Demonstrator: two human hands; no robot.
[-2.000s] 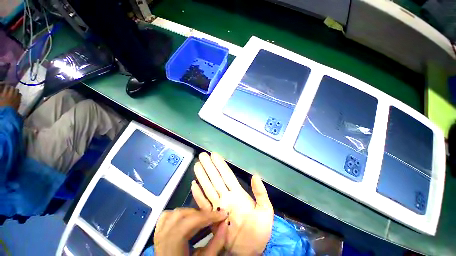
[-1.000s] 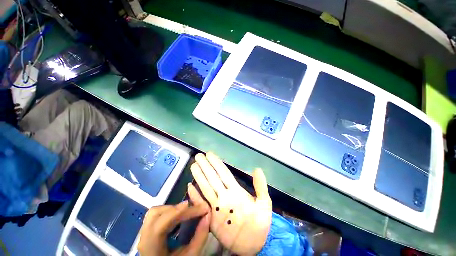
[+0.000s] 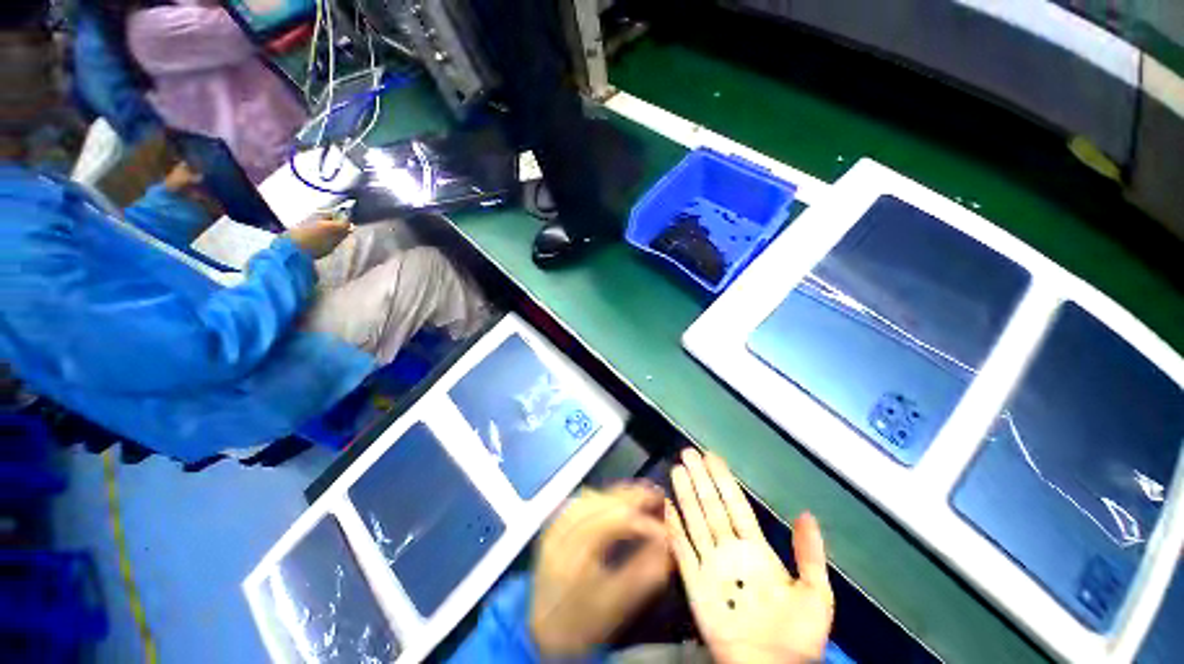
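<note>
My right hand (image 3: 753, 590) is palm up at the lower middle, fingers extended, carrying two tiny black plugs (image 3: 735, 594) on the palm. My left hand (image 3: 591, 571) is just left of it, blurred, with curled fingers near the right fingers; whether it holds a plug cannot be told. A blue parts bin (image 3: 718, 214) with a heap of tiny black pieces stands on the bench. Right of it a white foam tray (image 3: 779, 392) holds tablets back side up, camera bump (image 3: 896, 419) at the lower corner, with wrinkled clear film.
A lower foam tray (image 3: 519, 521) with three tablets is at the left. A black monitor stand (image 3: 556, 156) is left of the bin. A seated person in a blue smock (image 3: 143, 311) is at the left, another in pink (image 3: 214, 78) behind. Cables and a shiny device (image 3: 422, 175) lie near them.
The view has swung left, so bench, trays and bin appear further right. Three plugs showed on my right palm before; now two show. My left hand has become blurred and sits slightly off the palm.
</note>
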